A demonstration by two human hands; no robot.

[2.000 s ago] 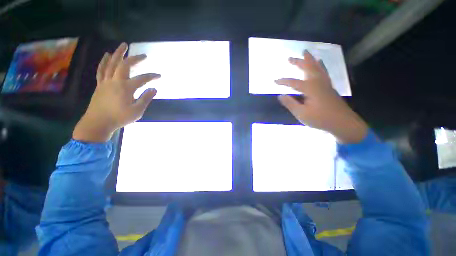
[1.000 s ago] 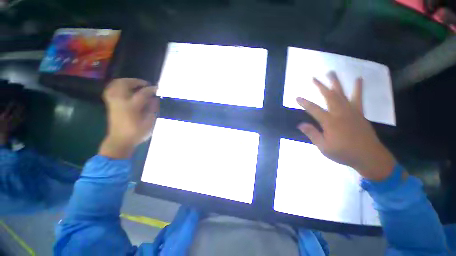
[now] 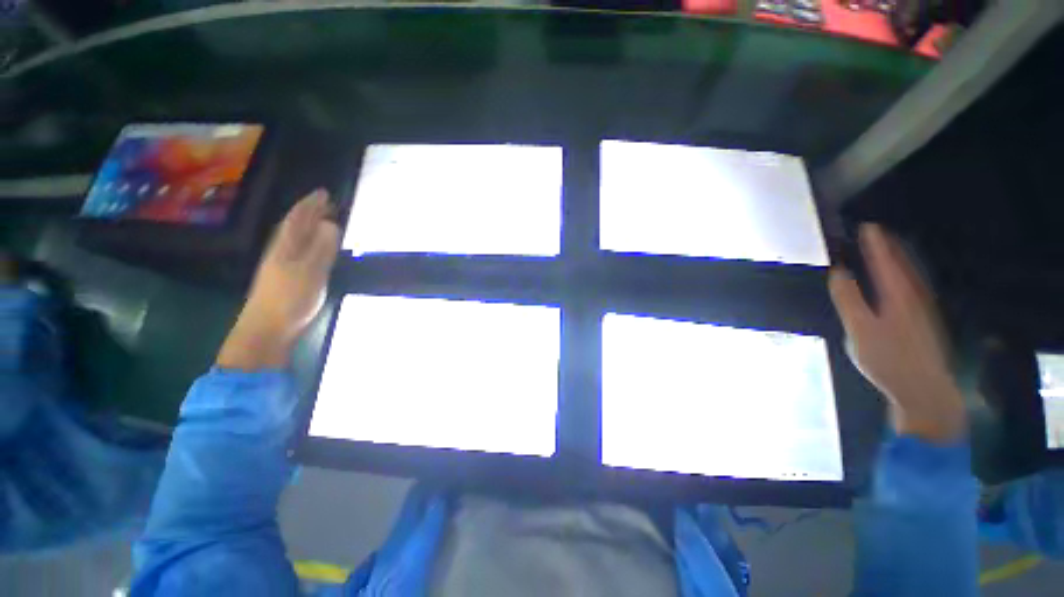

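Several tablets with glowing white screens lie in a two-by-two block with black surrounds: upper left (image 3: 457, 201), upper right (image 3: 709, 203), lower left (image 3: 439, 376) and lower right (image 3: 719, 399). My left hand (image 3: 292, 271) is at the left side of the upper left tablet, fingers close together at its edge. My right hand (image 3: 896, 321) is at the right side of the block, thumb apart from the fingers, slightly blurred. Whether either hand grips an edge cannot be told.
A tablet with an orange and blue home screen (image 3: 177, 175) lies at the left on the dark green bench (image 3: 490, 82). A pale rail (image 3: 951, 105) stands at the upper right. Another lit screen (image 3: 1052, 397) is cut off at the right. A blue sleeve (image 3: 58, 443) of another person shows at the left.
My right hand has left the upper right screen and moved right, beside the block. My left hand has straightened from a curled pose at the left edge. The view has turned and shifted.
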